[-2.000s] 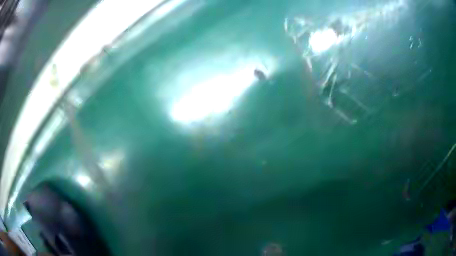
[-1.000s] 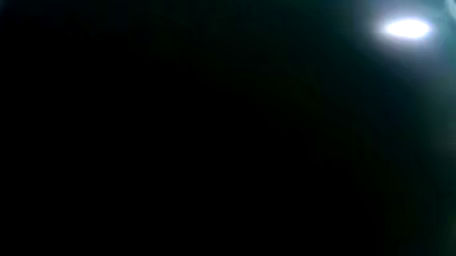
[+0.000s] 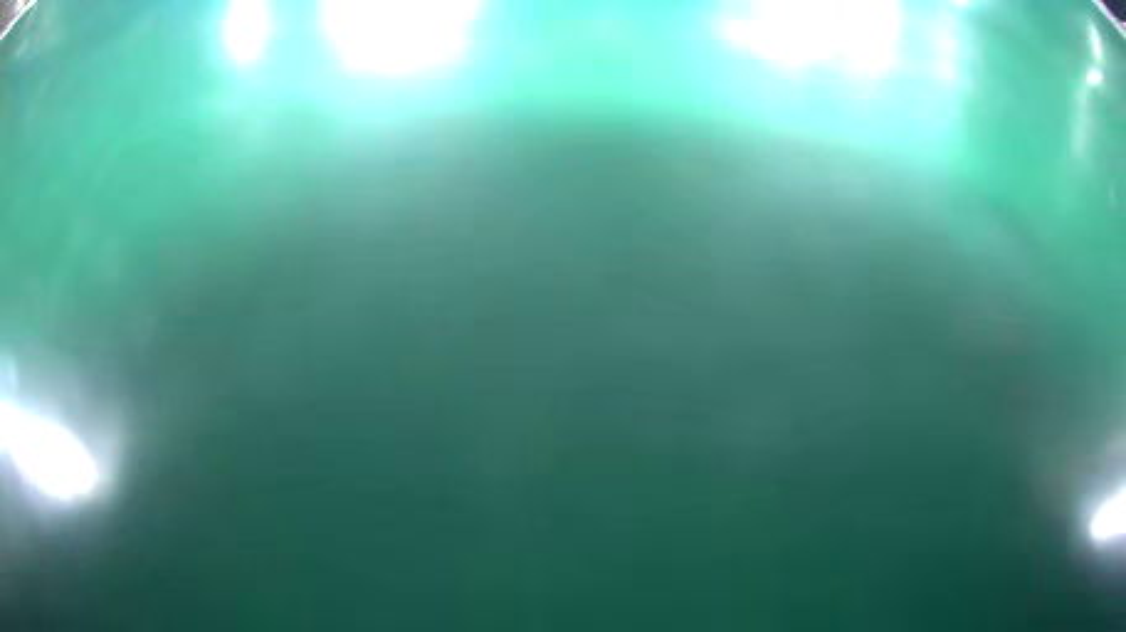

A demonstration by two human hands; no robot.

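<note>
A glossy green surface [image 3: 593, 370] fills nearly the whole head view, very close and blurred. It looks like the bench top or mat. Its upper part is bright green and its middle and lower part darker. Neither my left hand nor my right hand is in the picture. No box or other work item can be made out.
White light reflections lie along the top and at the lower left and lower right edges. Small dark and pale bits show in the two top corners, too small to tell what they are.
The view was almost black one second ago and now shows the green surface. The white rail, dark curved object and clear plastic-like piece seen two seconds ago are out of view.
</note>
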